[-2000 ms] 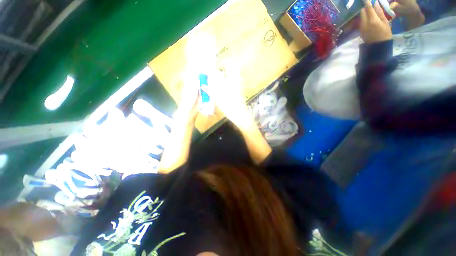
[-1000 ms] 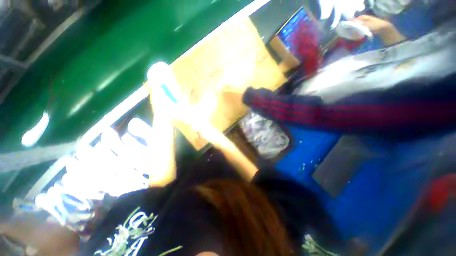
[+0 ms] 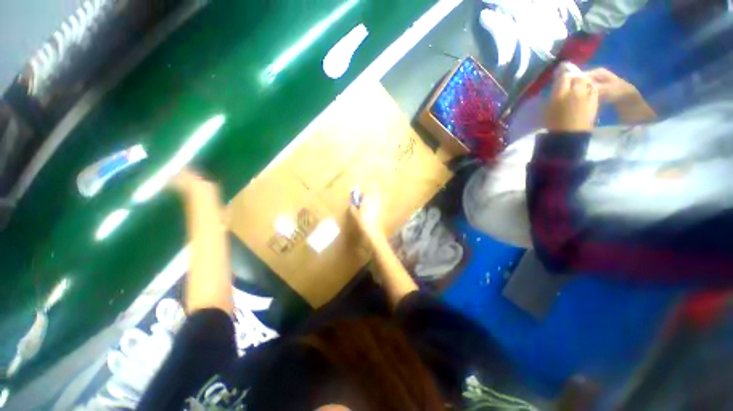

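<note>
A white handle shell with a blue battery cell lies on the green conveyor at the left. My left hand is blurred over the conveyor, to the right of that shell and apart from it. No object shows in it; its fingers are unclear. My right hand is over the cardboard, overexposed, with a small dark-blue and white thing at its fingertips. White squares lie on the cardboard.
Another white shell lies farther up the conveyor. A battery box with red wires stands beyond the cardboard. White housings are heaped at lower left. A coworker's hands work at the right.
The shell with the blue cell has gone from my hands over the cardboard to the conveyor. My left hand has moved left over the conveyor; my right hand is apart from it over the cardboard.
</note>
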